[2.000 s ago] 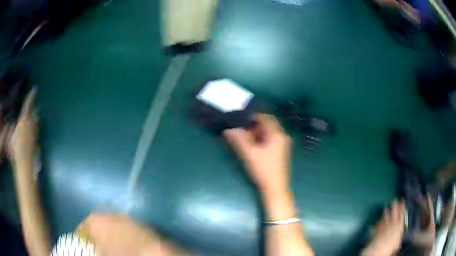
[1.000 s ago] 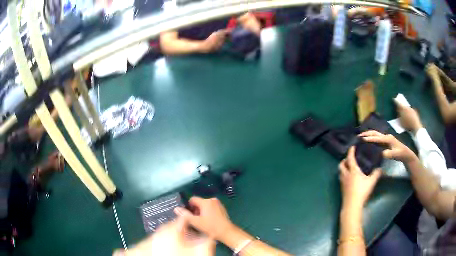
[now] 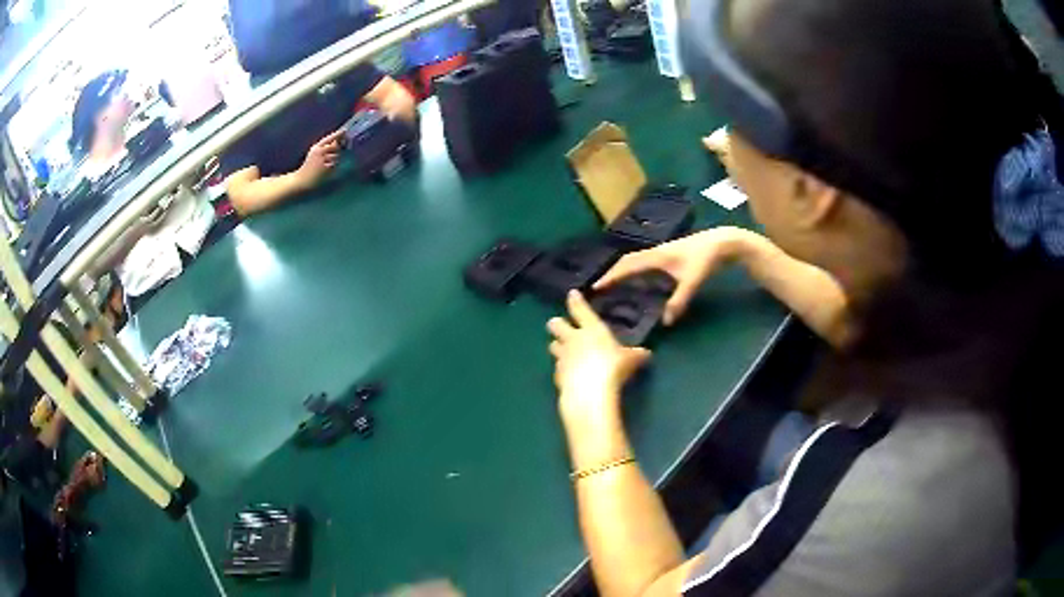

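A black retail box (image 3: 261,541) with white printed text lies on the dark green bench at the lower left; no hand touches it. A loose pile of small black pieces (image 3: 340,414) lies beyond it. A small blurred patch of skin at the bottom edge, right of the box, seems to be my right hand (image 3: 426,589), almost wholly cut off; what it does is hidden. My left hand is not in view.
At right, a person leans over the bench, both hands on a black insert (image 3: 630,306). Black trays (image 3: 504,268) and an open box (image 3: 651,215) lie beyond. Cream frame legs (image 3: 111,402) stand left, near crinkled plastic (image 3: 193,352). A large black case (image 3: 499,103) stands behind.
The view has swung right, bringing the neighbour's head and body in. The printed box, near my hands before, now lies clear of them. My hands have dropped almost wholly out of the picture.
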